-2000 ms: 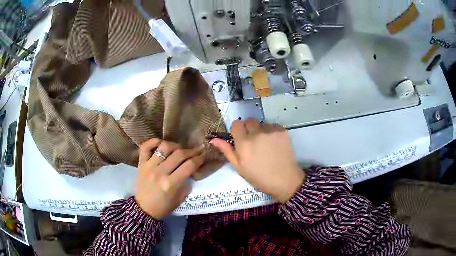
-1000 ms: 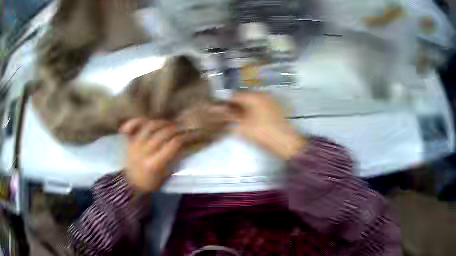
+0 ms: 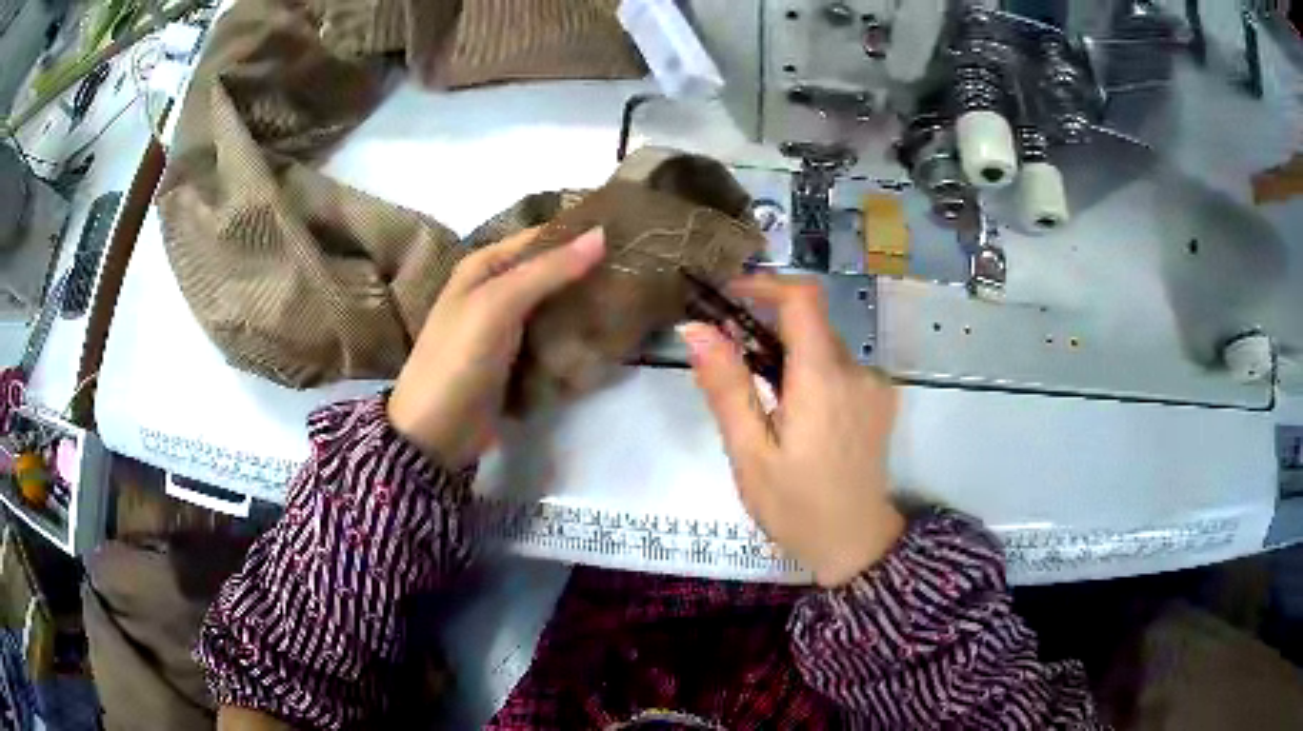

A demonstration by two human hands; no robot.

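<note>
The brown ribbed garment piece (image 3: pixel 336 279) runs as a bunched tube from the upper left to my hands, and its end is lifted over the front left of the machine bed. Pale loose threads (image 3: pixel 655 240) show on the cloth end. My left hand (image 3: pixel 479 336) holds the cloth end from its left side, thumb on top. My right hand (image 3: pixel 815 429) holds small dark thread snips (image 3: pixel 736 321), their tips at the cloth's right edge. The part of the cloth under my left hand's fingers is hidden and somewhat blurred.
The sewing machine head with two cream knobs (image 3: pixel 986 147) stands behind my right hand. The presser foot area (image 3: pixel 815 214) and a yellow-tan block (image 3: pixel 885 234) are behind the cloth. A white translucent bar (image 3: pixel 669 46) hangs above. Ruler marks (image 3: pixel 643 543) line the table's front edge.
The view has shifted, so the machine sits further right. The cloth end is lifted and turned, now showing pale threads. My left hand has moved from lying on the cloth to gripping its side.
</note>
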